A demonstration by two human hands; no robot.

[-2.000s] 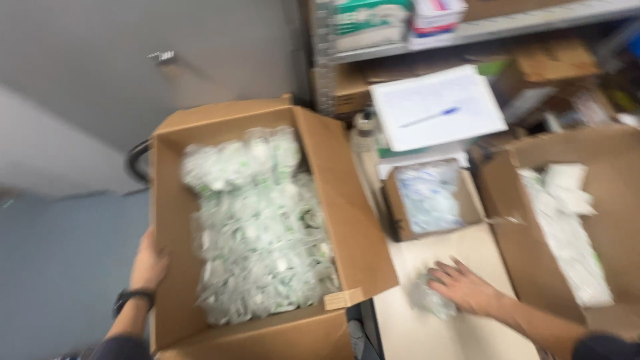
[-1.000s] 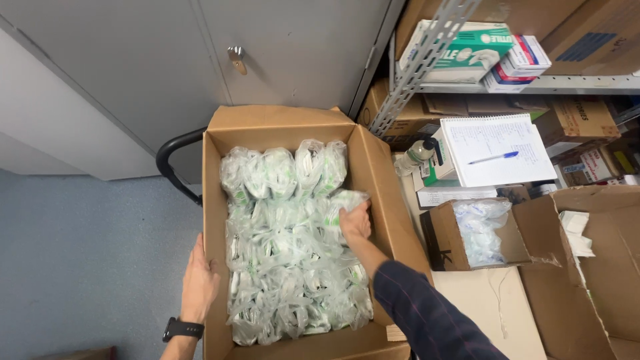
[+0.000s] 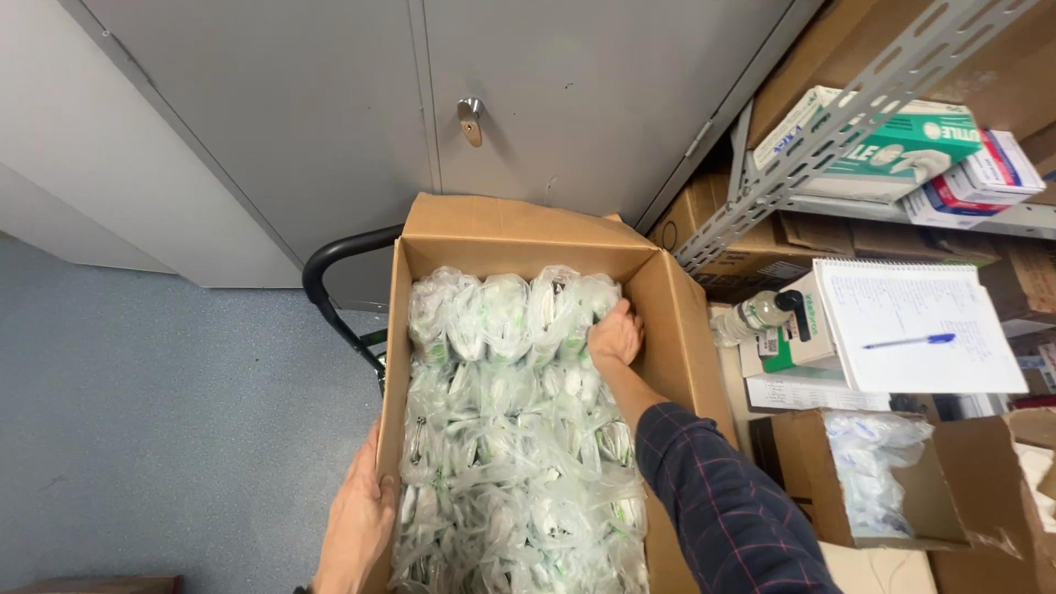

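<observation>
A large open cardboard box [image 3: 528, 227] holds rows of bundles wrapped in clear plastic bags [image 3: 503, 318], with white and green showing through. My right hand [image 3: 617, 334] is inside the box at its far right corner, fingers curled against the rightmost bag of the far row; whether it grips that bag is hard to see, as the fingertips are hidden. Against the outside of the box's left wall lies my left hand [image 3: 359, 503], with its thumb near the top edge and its fingers partly hidden.
Behind the box stands a grey metal cabinet [image 3: 569, 91]; a black tubular handle [image 3: 330, 264] curves at left. To the right are a metal shelf post [image 3: 858, 115], a pump bottle [image 3: 755, 318], a spiral notebook [image 3: 907, 330] with a blue pen [image 3: 907, 341], and a small box of plastic bags [image 3: 949, 495].
My right hand went from a small plastic bag on the table at right into the large box, then farther toward its far right corner. My left hand stays at the box's left side.
</observation>
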